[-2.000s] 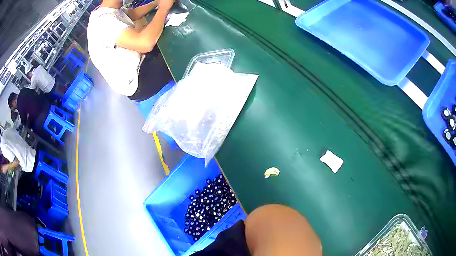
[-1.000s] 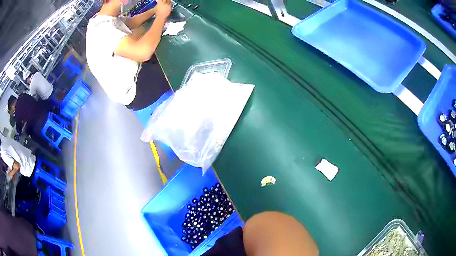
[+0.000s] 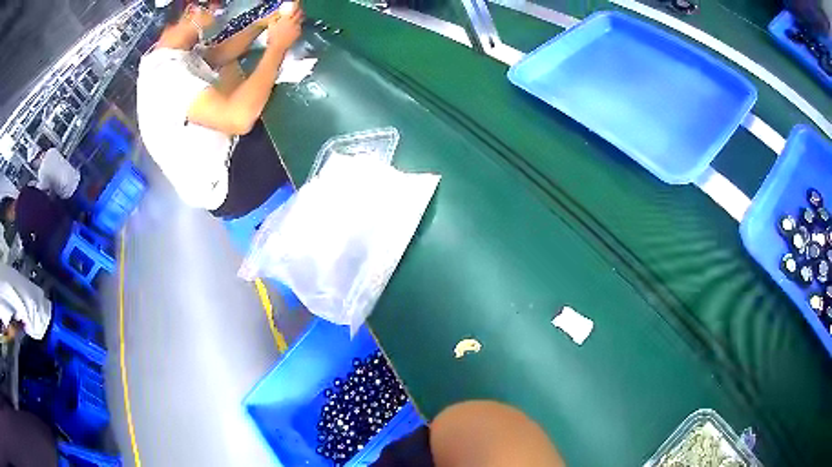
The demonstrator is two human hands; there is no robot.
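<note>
Neither of my hands is in the picture. Only a bare bent part of my left arm [image 3: 493, 438], with a black sleeve edge, shows at the bottom. A clear plastic box [image 3: 650, 456] of small silvery-green slivers [image 3: 698, 451] is cut off at the bottom right. A deep blue bin [image 3: 281, 401] heaped with round black parts [image 3: 360, 409] stands below the table edge at the left. A light blue tray [image 3: 774, 205] with black discs [image 3: 805, 242] with pale centres is cut off at the right.
A whitish plastic bag [image 3: 351, 228] lies over a clear container [image 3: 379, 141] at the table's left edge. A white scrap [image 3: 573, 325] and a cream scrap [image 3: 467, 347] lie on the green table [image 3: 511, 246]. An empty blue tray [image 3: 634, 96] is beyond. A person [image 3: 187, 128] sits upper left.
The view has shifted, so the table, bag, bin and trays appear lower and farther left. More of the disc-filled tray shows at the right. No thing has visibly moved on the table.
</note>
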